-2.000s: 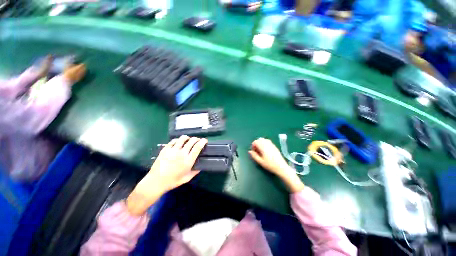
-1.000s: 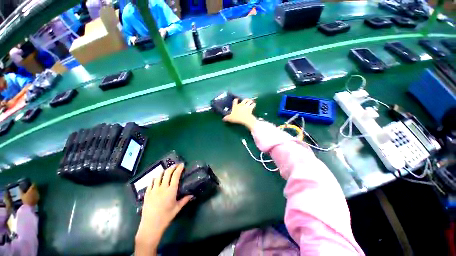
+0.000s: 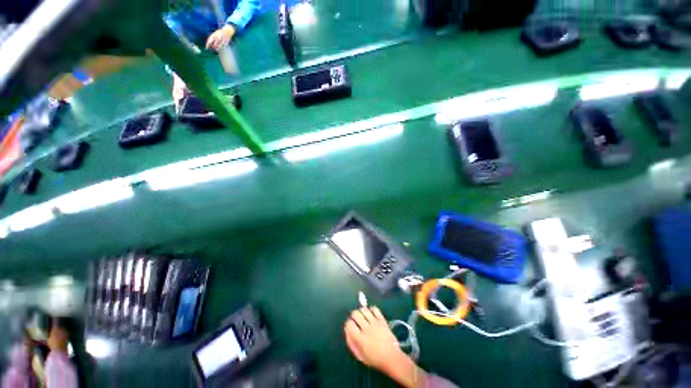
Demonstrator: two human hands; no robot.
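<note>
My right hand (image 3: 375, 345) is at the lower middle, slightly blurred. Its fingers are closed on the end of a white cable (image 3: 362, 299), and the plug shows just past the fingertips. A dark grey handheld device (image 3: 371, 254) lies face up and tilted just beyond, with a pale screen and a round keypad. A small shiny item (image 3: 410, 283) is at its lower right corner. Another device (image 3: 231, 348) with a white lit screen lies at lower left. A dark object beside it is cut off by the bottom edge. My left hand is not in view.
A row of dark units (image 3: 144, 299) stands on edge at left. A yellow ring (image 3: 442, 301), blue device (image 3: 479, 246) and white power strip (image 3: 572, 303) lie at right. Single units lie along the far side. A green post (image 3: 216, 102) rises there. Other people's hands show at far left and top.
The view has shifted. My right hand has left the dark device and drawn back to the cable end. That device now lies nearer. My left hand has gone from the lit unit and out of view.
</note>
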